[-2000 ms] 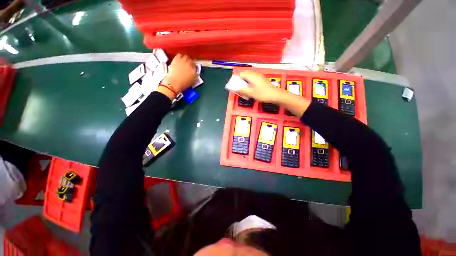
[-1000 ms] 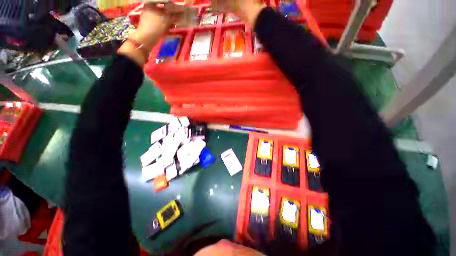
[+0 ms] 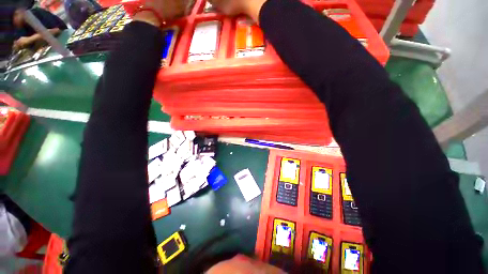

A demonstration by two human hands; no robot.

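Note:
A tall pile of red phone trays (image 3: 251, 101) stands at the back of the bench, with white, blue and orange rectangles in its top pockets. My left hand (image 3: 166, 8) is at the tray's far left part, cut off by the top edge. My right hand (image 3: 235, 6) is over the tray's far middle, also cut off. What either hand holds cannot be seen. A red phone tray (image 3: 272, 184) with yellow and black keypad phones (image 3: 321, 190), screens lit, lies in front, partly under my right sleeve.
A heap of white batteries (image 3: 179, 168) lies left of the phone tray, with one white battery (image 3: 247, 185) apart. A single phone (image 3: 171, 247) lies nearer me. A blue pen (image 3: 267, 143) lies before the pile. Grey posts stand right; another person's arm (image 3: 29, 38) shows far left.
Both hands have gone from the battery heap and phone tray to the top of the tray pile. The view has shifted toward the pile. A white battery now lies beside the phone tray.

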